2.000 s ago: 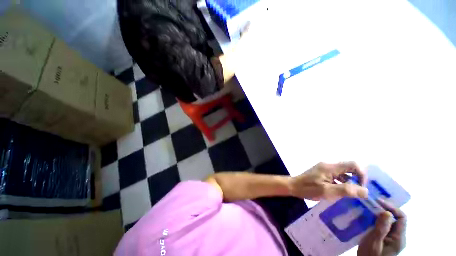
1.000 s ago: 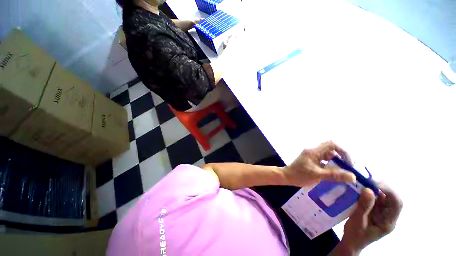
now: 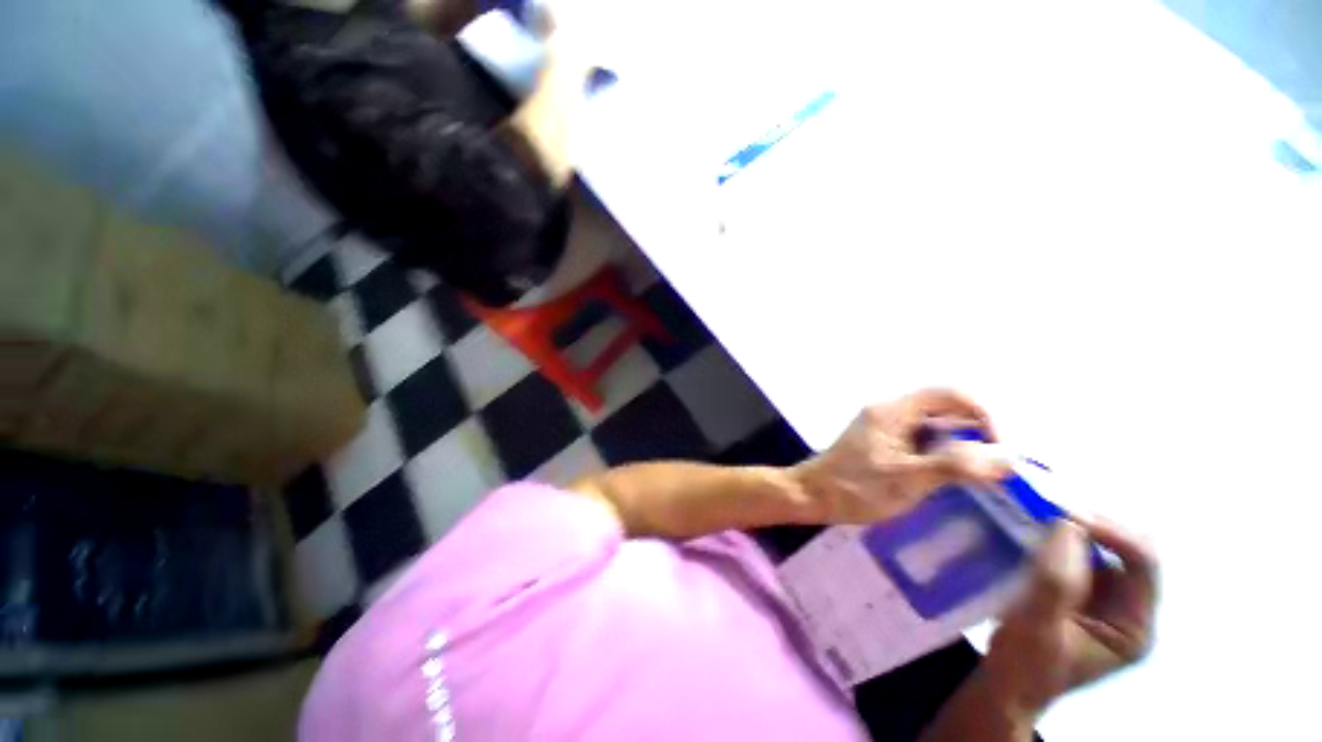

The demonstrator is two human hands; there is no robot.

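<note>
A retail box (image 3: pixel 848 609), white with a blue panel and a pale capsule shape, is held over the table's near edge, tilted. My left hand (image 3: pixel 906 461) pinches the upper left corner of its top end. My right hand (image 3: pixel 1080 602) grips the upper right corner. The blue top flap (image 3: pixel 1032 490) shows between my two hands. The picture is blurred, so the exact fold of the flap cannot be told.
The white table (image 3: pixel 870 290) bears a thin blue-edged box (image 3: pixel 777 138) further back. A person in black (image 3: pixel 421 160) sits at the table's left side, with a red-orange stool (image 3: pixel 573 336) below. Brown cartons (image 3: pixel 160 348) stand at far left on the checkered floor.
The header piece standing out above the box top two seconds ago no longer shows. The blue flap lies lower between my hands. The view has shifted, and the neighbour's blue stack is mostly out of it.
</note>
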